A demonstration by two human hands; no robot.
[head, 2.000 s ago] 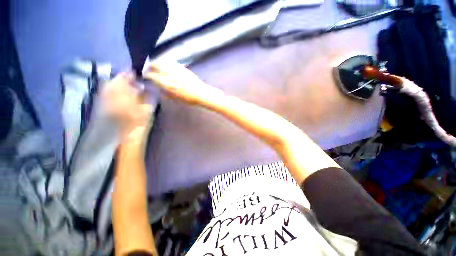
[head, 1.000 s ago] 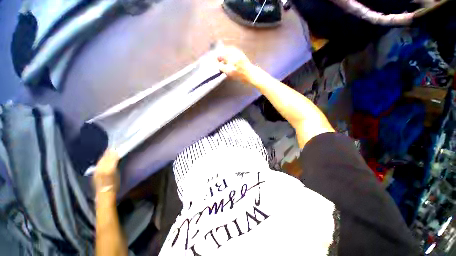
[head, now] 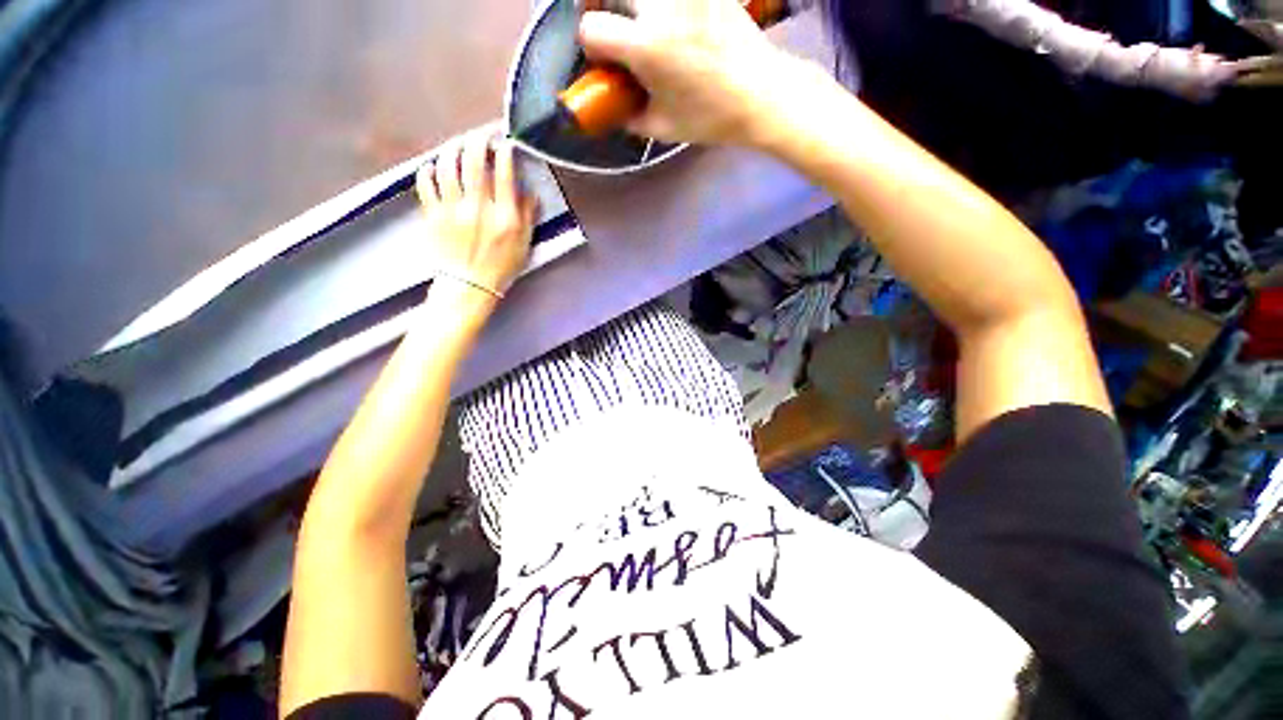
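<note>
A light grey garment piece [head: 317, 274] with dark bands along it lies flat and slanting on the pressing table [head: 253, 127]. Its dark end section [head: 82, 419] is at the lower left. My left hand [head: 479, 218] lies flat on the piece near its right end, fingers spread, pressing it down. My right hand [head: 690, 63] grips the orange-brown handle of the steam iron [head: 542, 106]. The iron's tip is at the piece's right end, close to my left fingertips. The top of the iron is cut off by the picture's edge.
Grey striped pieces [head: 71, 563] hang at the left edge. A pale pink hose [head: 1083, 49] runs along the upper right over dark cloth. Heaps of cloth and boxes [head: 1154, 352] lie below the table at the right.
The piece is now flat with its dark bands showing. My left hand has moved from its left end to near its right end. My right hand has let go of the piece and taken the iron.
</note>
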